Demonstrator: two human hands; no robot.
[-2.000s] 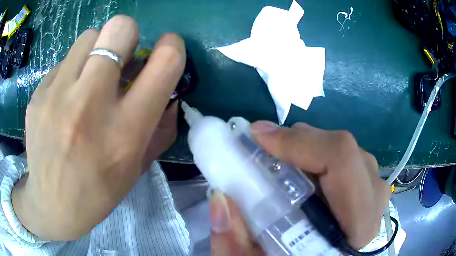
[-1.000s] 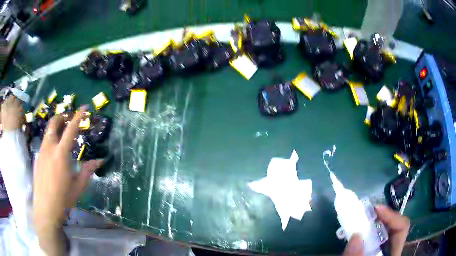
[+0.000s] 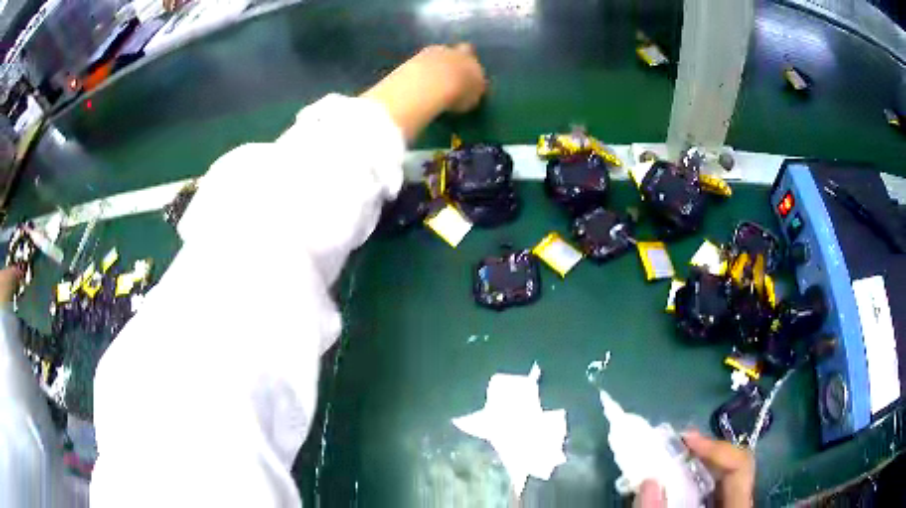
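Note:
My right hand (image 3: 723,470), cut off by the lower edge, holds the milky-white glue syringe (image 3: 646,448), its thin nozzle pointing up and left beside a small whitish string of glue (image 3: 598,369) on the green mat. My left arm stretches far forward across the bench. My left hand (image 3: 457,79) is over the dark green surface beyond the white rail; its fingers are curled and blurred, and whether they hold anything is hidden. A black housing (image 3: 508,279) with a silver-white battery (image 3: 557,254) to its right lies in front of me.
A white wipe (image 3: 519,427) lies left of the syringe. Clustered black housings (image 3: 705,303) with yellow-edged cells stand at right, beside a blue controller box (image 3: 830,298) with a lit red switch. More units line the rail (image 3: 129,206). Another person's sleeve (image 3: 25,417) shows at far left.
My left hand has moved from the units at left to far forward beyond the rail, its fingers now curled. My right hand still holds the syringe near the glue string. The view has shifted.

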